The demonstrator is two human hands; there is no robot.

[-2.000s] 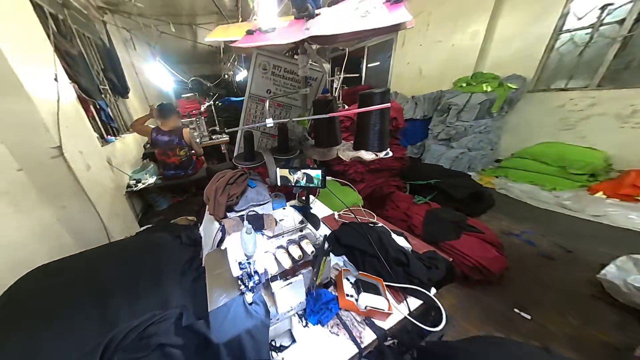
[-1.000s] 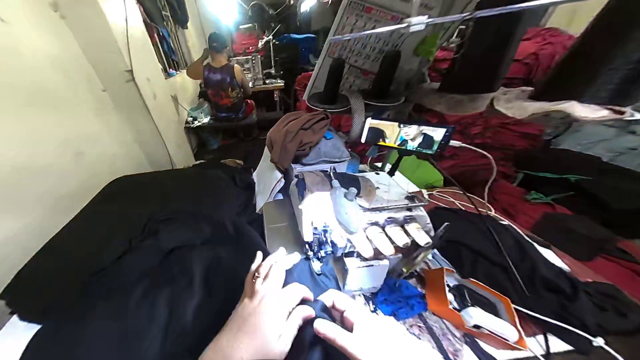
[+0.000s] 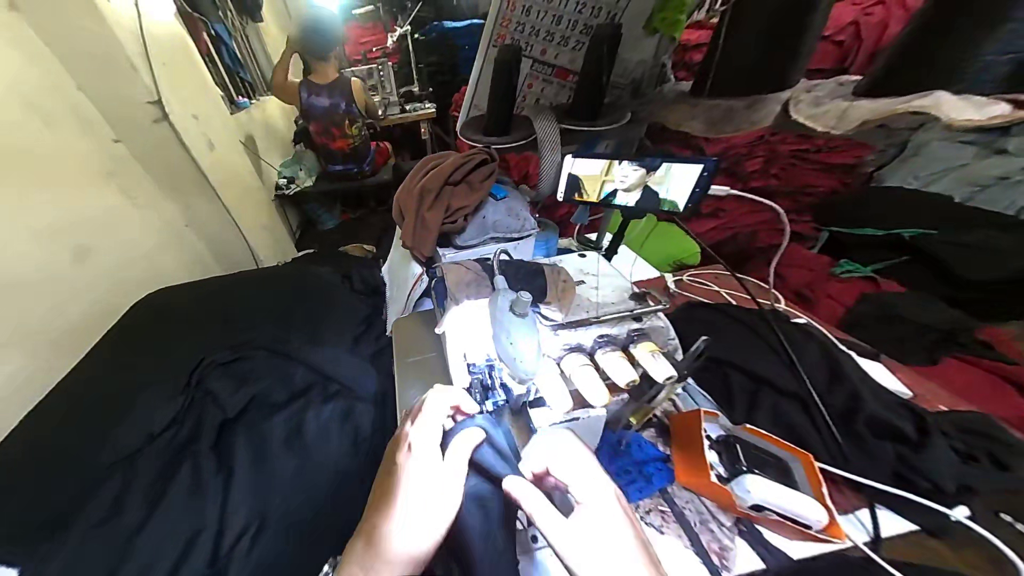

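Dark fabric [image 3: 484,496] runs up between my hands toward the presser foot [image 3: 486,387] of a lit overlock sewing machine [image 3: 474,324]. My left hand [image 3: 428,472] holds the left edge of this fabric, with its fingertips just below the presser foot. On the right side, my right hand [image 3: 572,496] pinches the fabric between thumb and fingers. A small lamp [image 3: 514,332] sits over the needle area, beside several cream tension knobs [image 3: 616,364]. The needle tip is hidden.
Black cloth [image 3: 192,416] is heaped at left. A blue rag [image 3: 636,464] and an orange box [image 3: 756,476] with devices lie right of my hands. Behind the machine are a propped phone [image 3: 636,182], brown cloth [image 3: 440,196] and thread cones [image 3: 502,92]. A person [image 3: 332,104] sits farther back.
The view has swung down and closer to the machine. Both hands, out of sight in the oldest frame, are on the dark fabric in the later ones.
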